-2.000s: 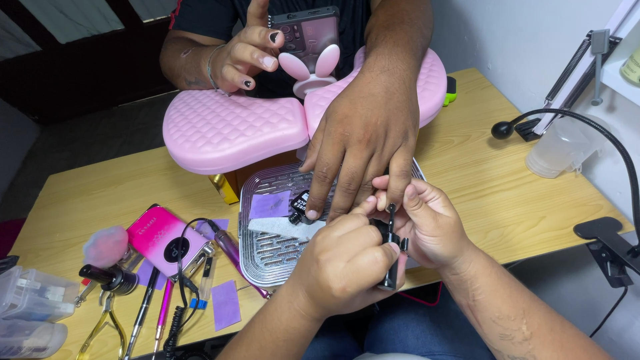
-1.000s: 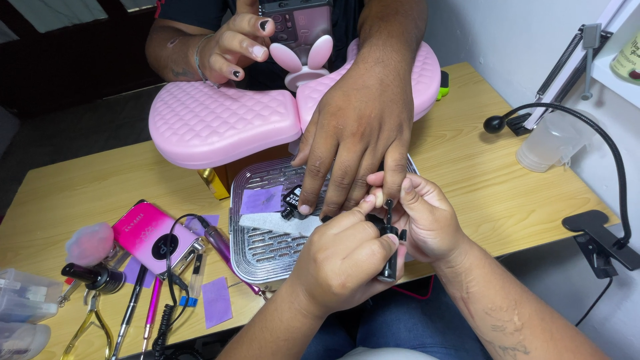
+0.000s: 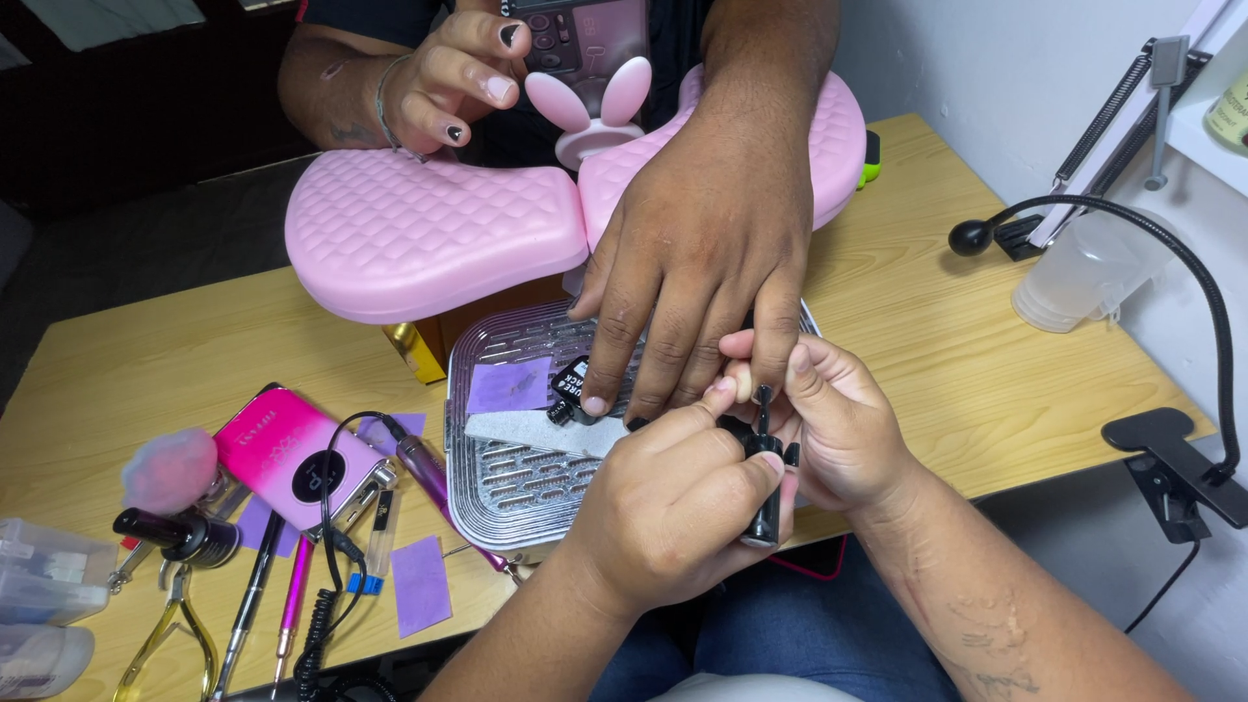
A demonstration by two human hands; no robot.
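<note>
My left hand [image 3: 673,487] is shut on the black cap of a nail polish brush [image 3: 765,468], whose bristle tip touches the nail of one finger of the other person's hand [image 3: 717,234]. That nail looks dark. My right hand [image 3: 843,419] grips this finger from the side, thumb and fingers around its tip. Under the person's other fingers, a small black polish bottle [image 3: 573,380] lies tilted on the metallic grated tray [image 3: 507,517]. Beside it are a grey nail file [image 3: 536,433] and a purple abrasive square [image 3: 509,386].
A pink quilted armrest [image 3: 429,229] stands behind the tray. To the left lie a pink nail drill unit [image 3: 302,458], cuticle nippers [image 3: 175,614], a dark polish bottle [image 3: 195,536] and a fluffy brush [image 3: 171,471]. A clamped gooseneck [image 3: 1209,292] and plastic cup [image 3: 1082,273] are at right.
The brush stays at the same finger, with my hands holding much the same grip. The person's other hand has kept its fingers raised near the phone.
</note>
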